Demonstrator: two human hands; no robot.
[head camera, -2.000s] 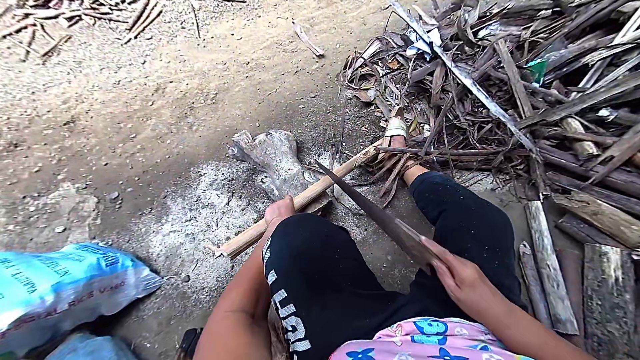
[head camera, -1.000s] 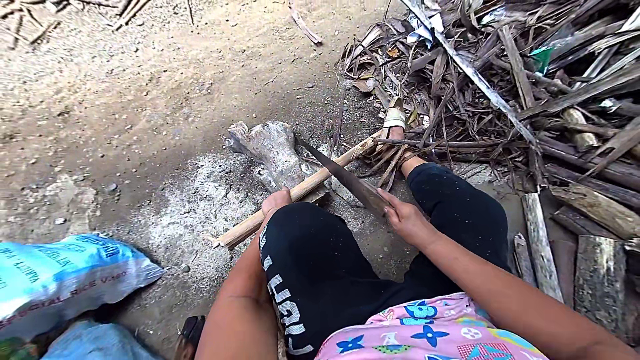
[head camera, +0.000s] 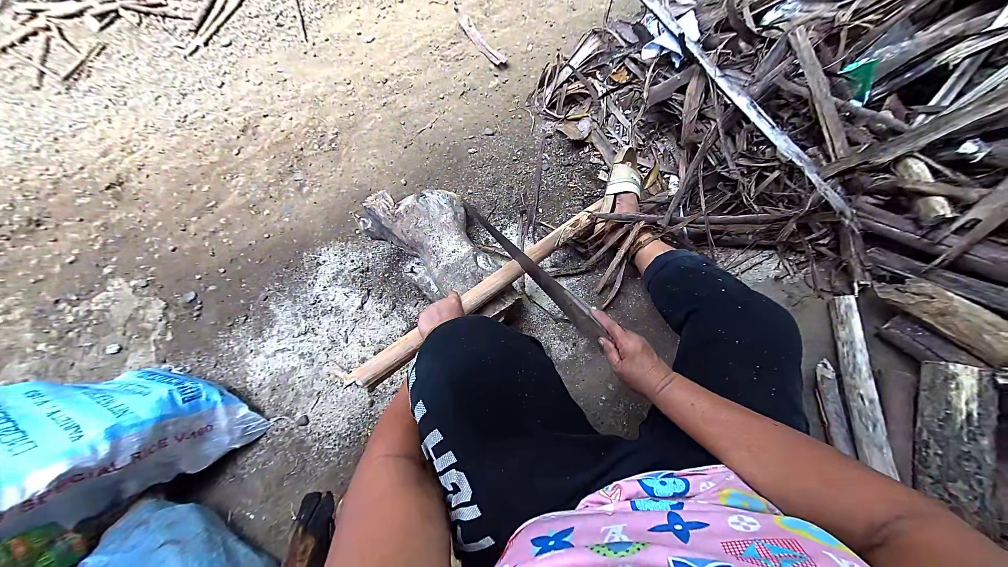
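Note:
My left hand (head camera: 441, 312) grips a long wooden stick (head camera: 504, 276) beside my knee. The stick slants from the sawdust at lower left up to my sandalled foot (head camera: 624, 189). In my right hand (head camera: 632, 358) is the near end of a long, dark, tapering saw or blade (head camera: 543, 277); its handle is hidden by my fingers. The blade crosses over the stick, and its tip points at a pale, weathered wood stump (head camera: 441, 236) that lies beneath and beyond the stick. Whether blade and stick touch, I cannot tell.
A heap of dry branches and leaves (head camera: 756, 118) fills the upper right. Split logs (head camera: 862, 386) lie at the right. A printed rice sack (head camera: 118, 449) and a blue bag (head camera: 177, 535) are at lower left. Pale sawdust (head camera: 315, 323) covers ground around the stump.
Two seconds ago the blade's tip was farther right; since then it and my right hand have shifted left toward the stump. My left hand stays on the stick.

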